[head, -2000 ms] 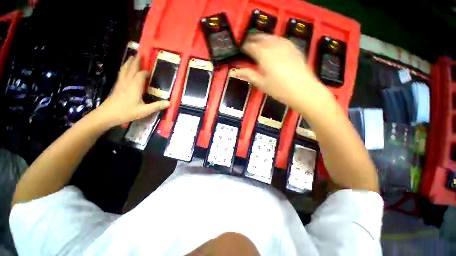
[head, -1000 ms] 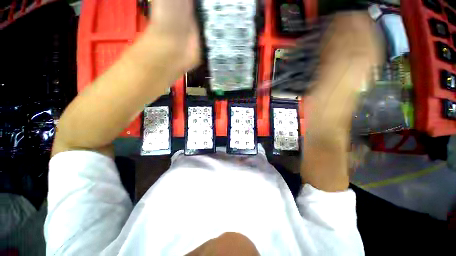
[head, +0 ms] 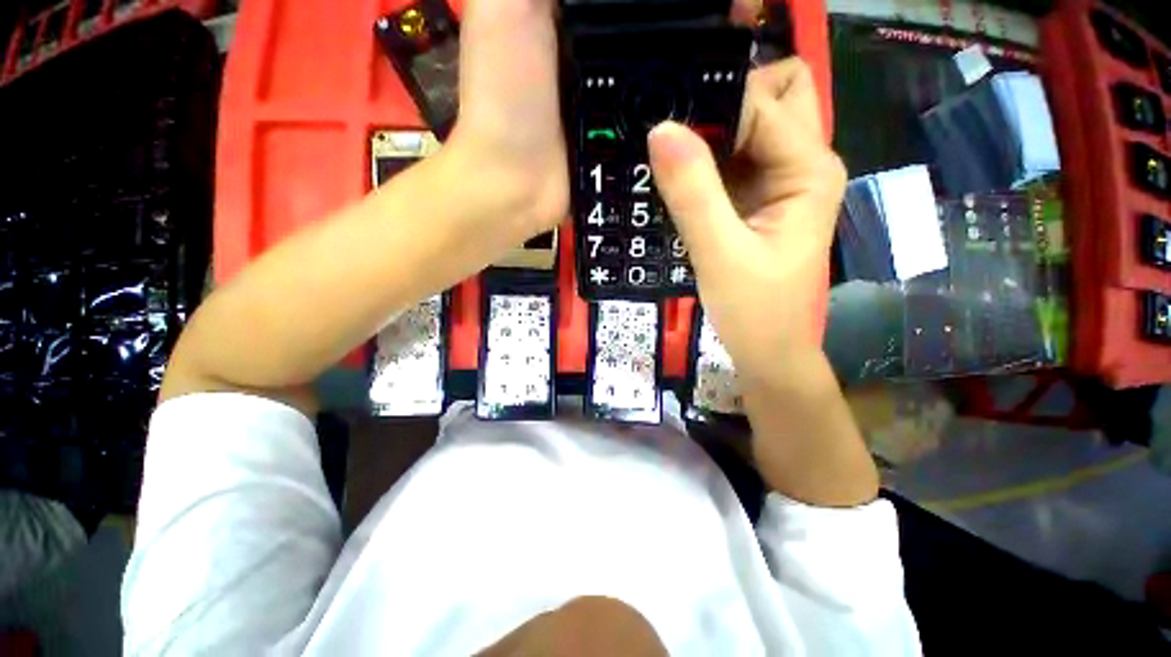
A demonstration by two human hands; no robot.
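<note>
An open flip phone (head: 642, 193) is held up close to the camera, its black keypad (head: 638, 226) with white digits facing me. My right hand (head: 771, 193) holds its right side, the thumb on the keypad's upper right part. My left forearm reaches up along the phone's left side; my left hand (head: 511, 26) is mostly cut off by the top edge, so its fingers and grip are hidden. Below, several open phones lie in a red tray (head: 295, 167), with pale speckled boards (head: 516, 349) in their lower halves.
Closed black phones, one tilted (head: 426, 64), lie in the tray's upper part. Fanned keypad stacks (head: 895, 221) and a shiny clear sheet (head: 982, 308) are at right, beside another red tray (head: 1092, 193). A glossy wrinkled black mass (head: 103, 282) is at left.
The held phone showed a pale speckled board; a black keypad now covers it. My right hand has come from the right, where it was blurred with dark pieces, onto the phone.
</note>
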